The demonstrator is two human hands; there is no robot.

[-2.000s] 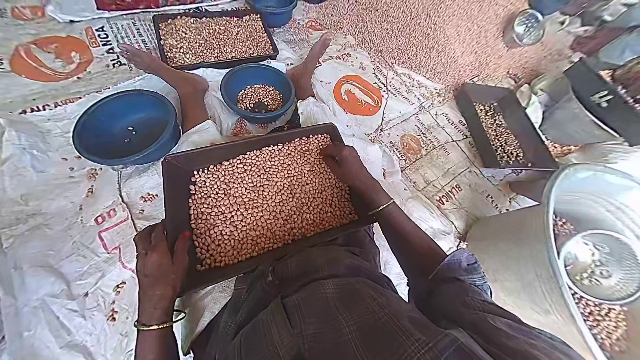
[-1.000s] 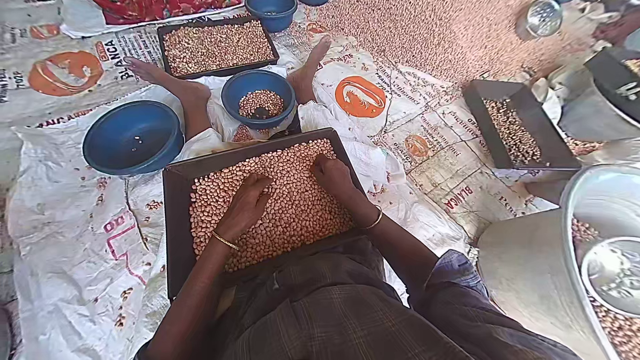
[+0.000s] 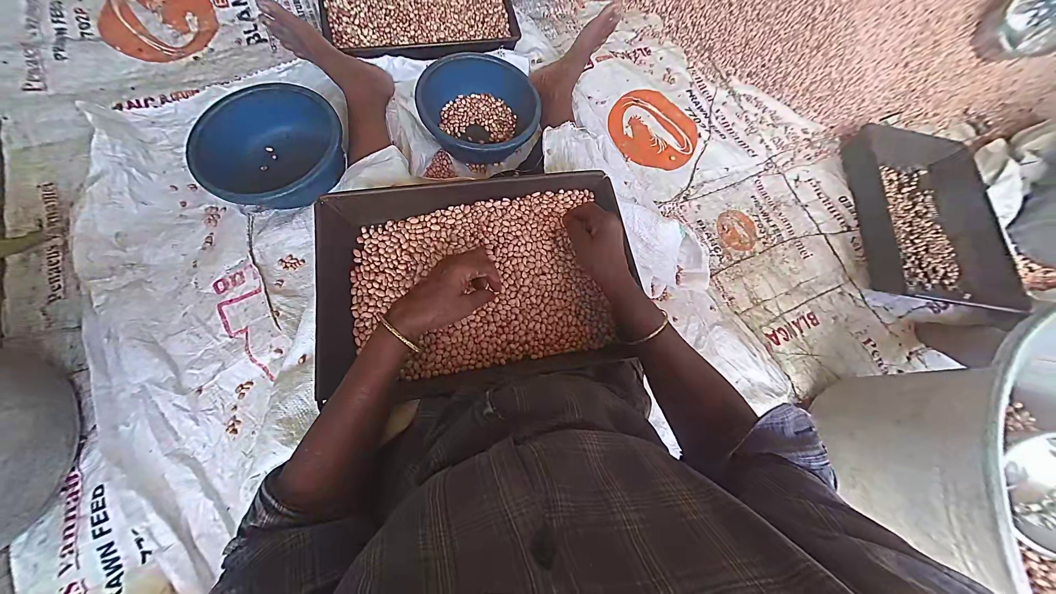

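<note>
A dark rectangular tray (image 3: 334, 280) rests on my lap, its floor covered by a layer of shelled peanuts (image 3: 528, 305). Just over the middle of the peanuts is my left hand (image 3: 450, 289), thumb and forefinger curled together; whether a nut sits between them is unclear. My right hand (image 3: 592, 235) is at the tray's upper right, fingertips bent down at the nuts, and what they hold is hidden. Beyond the tray stands a blue bowl (image 3: 524, 95) with some nuts and a dark patch among them. A larger blue bowl (image 3: 239, 148) to its left holds a few bits.
Past my feet lies another tray of nuts (image 3: 421, 21). A dark tray (image 3: 961, 190) with nuts is at the right, near a large metal pot (image 3: 916, 429). Printed sacks (image 3: 148, 330) cover the floor. Nuts are spread widely (image 3: 792, 58) at the upper right.
My left hand, at the tray's left edge two seconds ago, is now over the nuts, a little nearer my right hand than one second ago. My right hand stays near the tray's right side.
</note>
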